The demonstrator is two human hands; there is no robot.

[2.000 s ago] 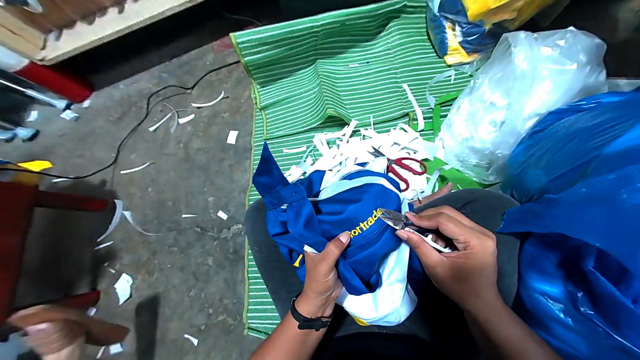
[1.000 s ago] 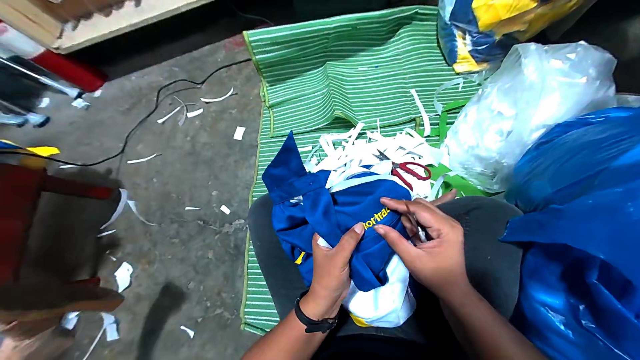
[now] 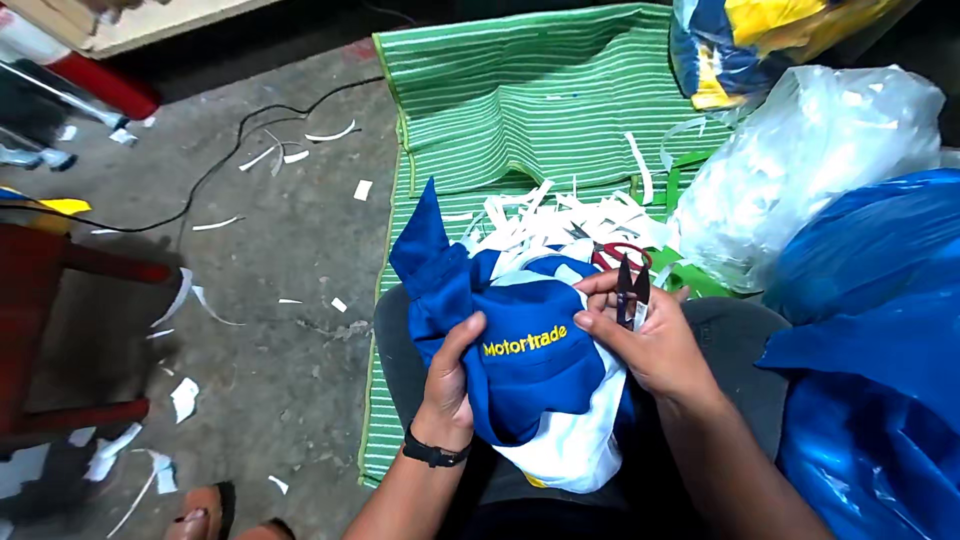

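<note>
A blue and white cloth garment (image 3: 540,382) with yellow embroidered lettering lies bunched over my lap. My left hand (image 3: 452,360) grips its left part, thumb on top of a blue fold. At the right edge of the blue panel, my right hand (image 3: 637,322) pinches the cloth between thumb and index finger. Small dark thread snips (image 3: 631,296) rest in that same hand, blades pointing away from me and a little apart. Just beyond the garment, red-handled scissors (image 3: 624,255) lie on a heap of white cut strips (image 3: 577,217).
A green striped mat (image 3: 525,127) spreads beneath and ahead. Clear plastic (image 3: 810,165) and blue plastic (image 3: 877,322) bags bulge at the right. A black cable (image 3: 225,161) crosses the concrete floor among scraps. Red furniture (image 3: 37,322) and another person's foot (image 3: 195,514) are at the left.
The snips, held at the lettering two seconds ago, now stand upright within my right hand. The embroidered panel shows more fully. The other person's hand at lower left is out of view.
</note>
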